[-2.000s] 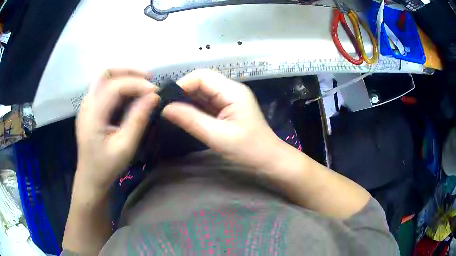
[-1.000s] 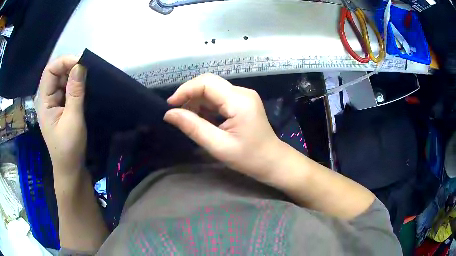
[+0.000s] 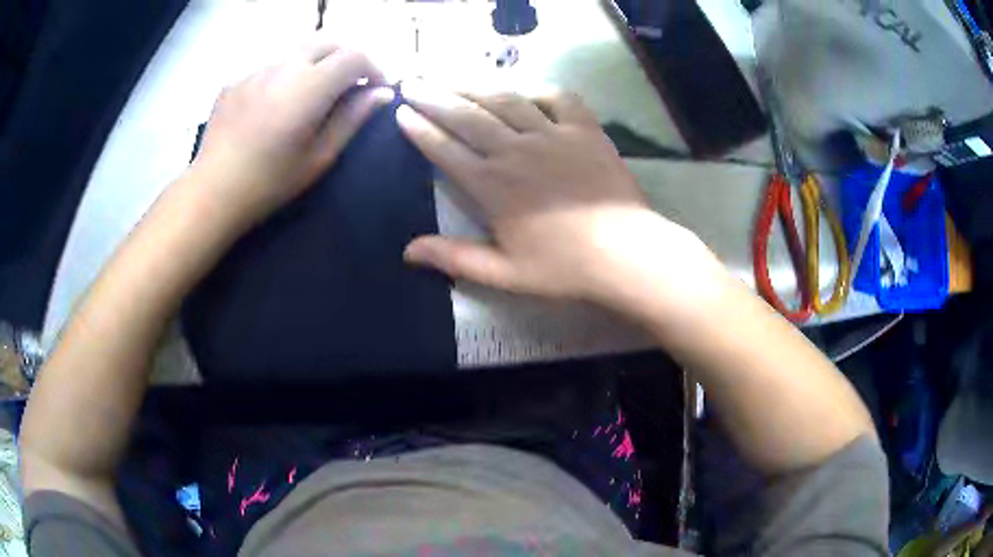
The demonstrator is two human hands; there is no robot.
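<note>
A black cloth panel (image 3: 338,261) lies on the white sewing table (image 3: 512,326) and hangs over its front edge. My left hand (image 3: 278,125) rests on the upper left of the panel, its fingertips pinching the cloth's far edge. My right hand (image 3: 534,190) lies spread at the panel's right edge, fingertips on the cloth beside the left ones, thumb lower down on the right edge. The machine's needle area is at the top edge of the picture, just beyond my fingers; the presser foot cannot be made out.
Scissors (image 3: 809,250) with red and yellow handles lie at the right. A blue tray (image 3: 915,256) with white strips is beside them. The machine head (image 3: 860,54) is at the upper right, with a dark slab (image 3: 697,87) left of it. Dark cloth (image 3: 82,109) hangs at the upper left.
Both hands have moved forward onto the table with the cloth, which now lies flat there instead of being held up over the lap. The view has shifted towards the machine.
</note>
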